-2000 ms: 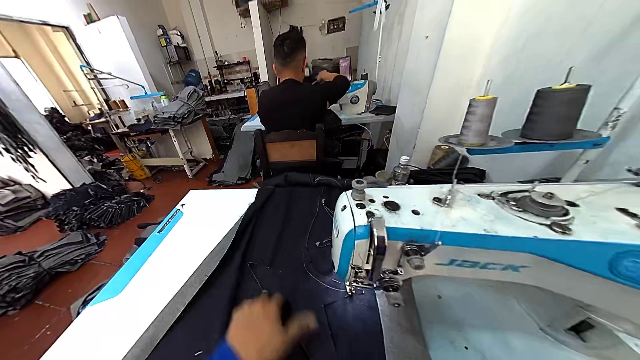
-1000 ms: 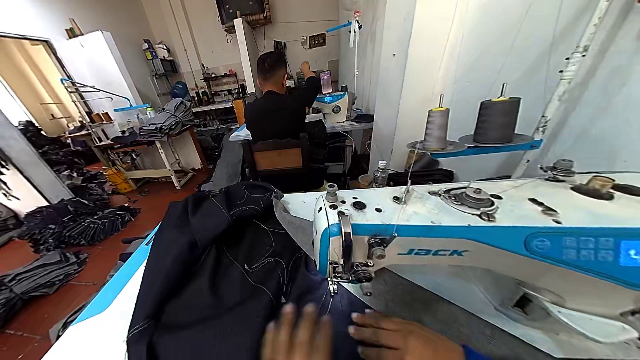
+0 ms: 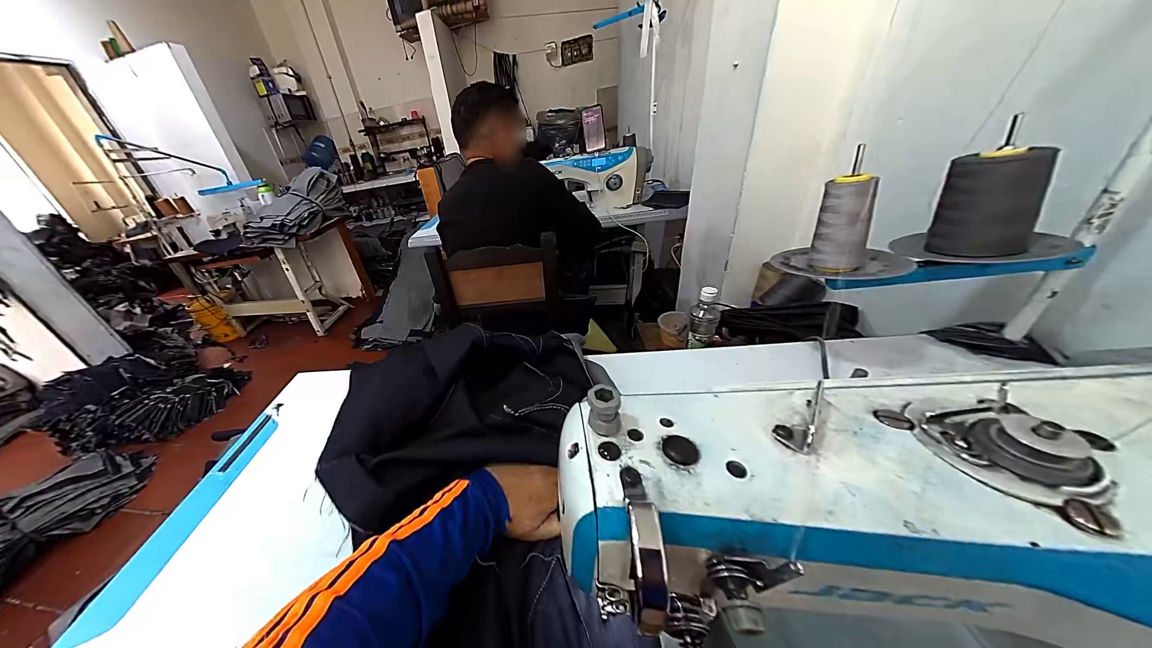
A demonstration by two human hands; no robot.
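Observation:
My left hand (image 3: 529, 500), in a blue sleeve with orange stripes, rests on dark denim (image 3: 450, 396) beside the head of a white and blue Jack sewing machine (image 3: 810, 468). Its fingers pass behind the machine head, so whether they grip the cloth is hidden. The denim, with pale stitching, lies bunched on the white table left of the machine and runs down under the presser area at the bottom edge. The needle is out of view. My right hand is not in view.
Two thread cones (image 3: 993, 202) stand on a blue-armed stand behind the machine, near a plastic bottle (image 3: 703, 317). A co-worker in black (image 3: 517, 202) sits ahead at another sewing machine (image 3: 598, 171). Garment piles (image 3: 135, 396) lie on the red floor at left.
My left hand has moved forward to the far side of the machine head. My right hand, on the cloth one second ago, has left the view. The view is closer to the machine.

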